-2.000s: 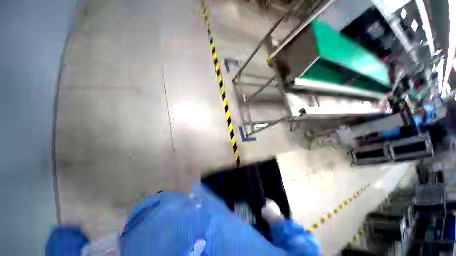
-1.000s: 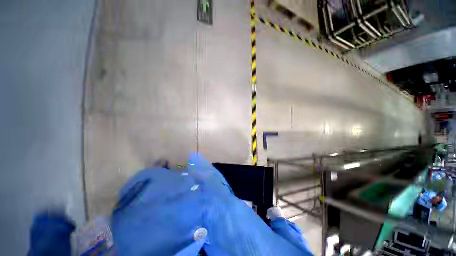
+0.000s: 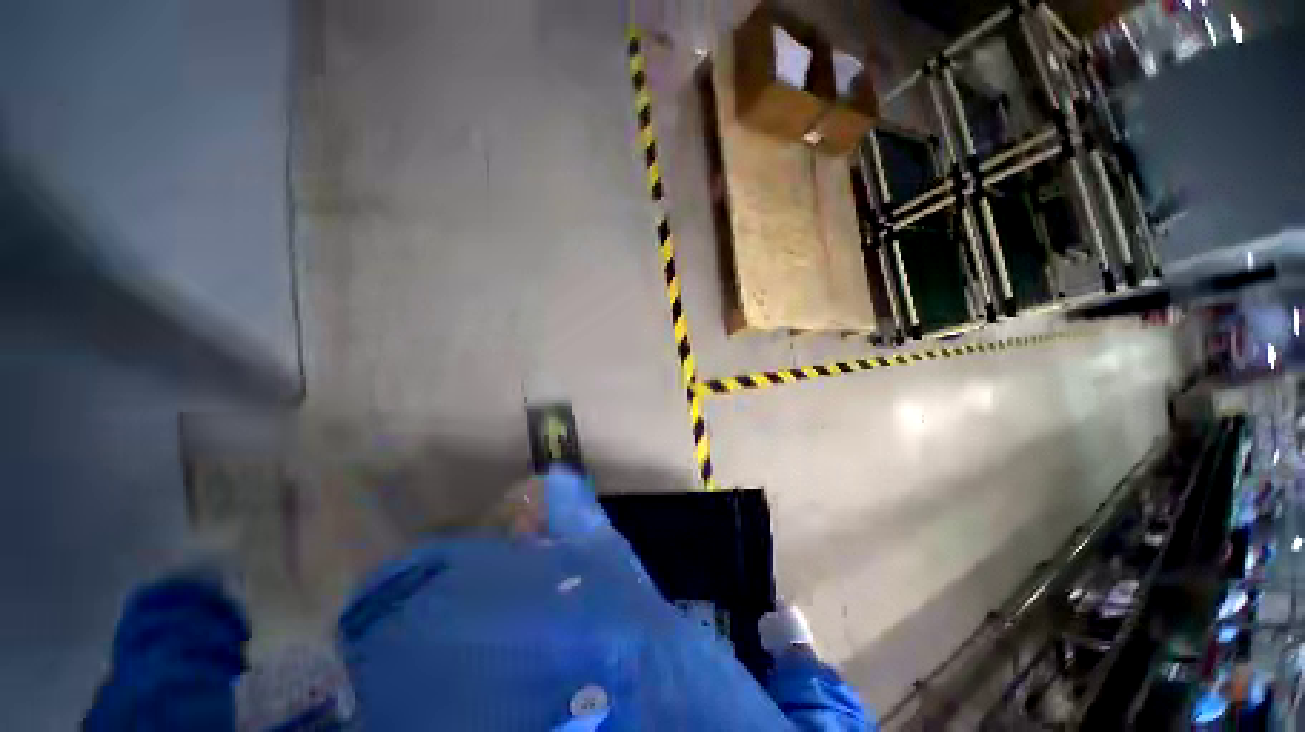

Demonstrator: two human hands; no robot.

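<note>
A black bin point(image 3: 701, 536), dark and box-like, is low in front of the blue smock, partly hidden by it. My right hand point(image 3: 786, 626), in a white glove, is shut on the bin's right edge. My left arm shows as a blurred dark blue sleeve at the lower left. A pale, blurred patch lies beside that sleeve; I cannot tell whether it is my left hand. The bin's contents are too dark and blurred to make out.
Yellow-black tape point(image 3: 668, 265) runs along the floor and branches right. A wooden board point(image 3: 787, 236) carries brown cartons point(image 3: 780, 97), beside a pale tube-frame rack point(image 3: 988, 186). A green floor sign point(image 3: 554, 435) lies ahead. Line equipment is at the lower right.
The floor view has shifted: the cartons, board and tube rack have come nearer, and the line frame has moved to the lower right. The bin is still held by my right hand.
</note>
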